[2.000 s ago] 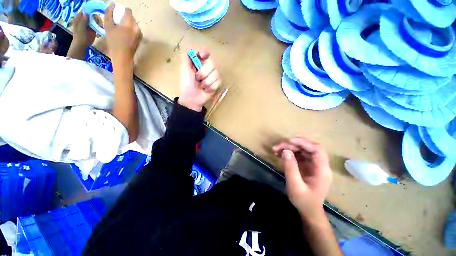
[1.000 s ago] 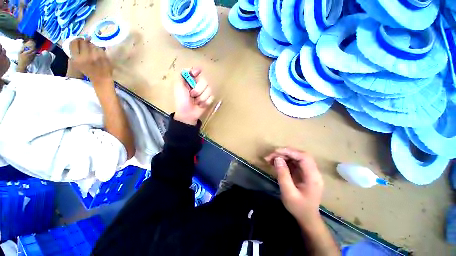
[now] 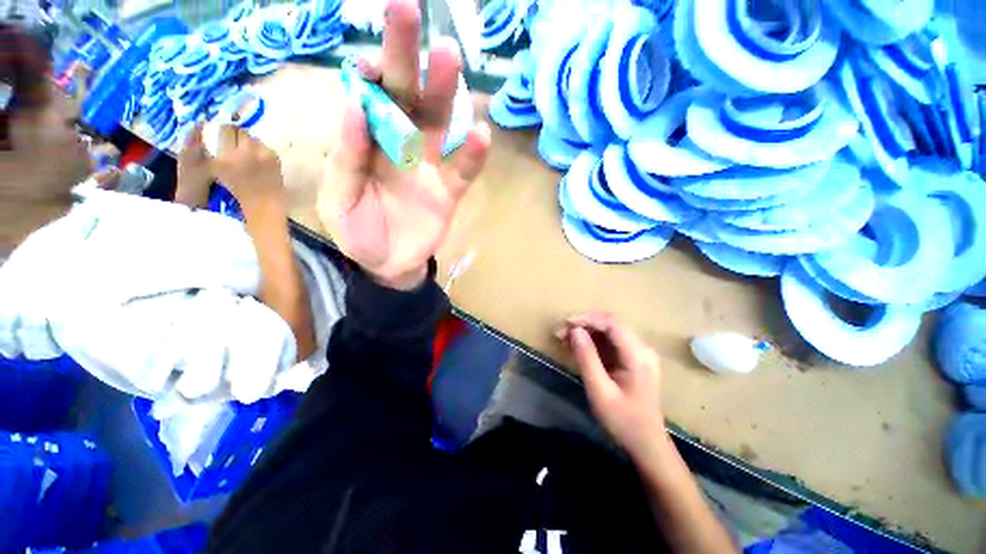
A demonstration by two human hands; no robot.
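My left hand (image 3: 395,179) is raised toward the camera, palm up with fingers spread. A small teal cylinder (image 3: 387,121) lies across its fingers, with one end toward the palm. My right hand (image 3: 614,368) rests at the table's near edge, loosely curled; I see nothing in it. A white glue bottle (image 3: 727,352) lies on its side to the right of my right hand, its blue nozzle pointing right. A large pile of pale blue flanged rings (image 3: 762,189) lies beyond it, overlapping.
Brown board covers the table (image 3: 519,260). A person in white (image 3: 151,292) sits at the left, hands at the table. More rings (image 3: 270,38) lie at the far left. Rounded blue domes (image 3: 962,344) are at the right edge. Blue crates (image 3: 232,444) stand below left.
My left hand has risen toward the camera and its fingers have opened out around the teal cylinder. My right hand stays near the edge. The view has shifted, with the pile and bottle lying further left.
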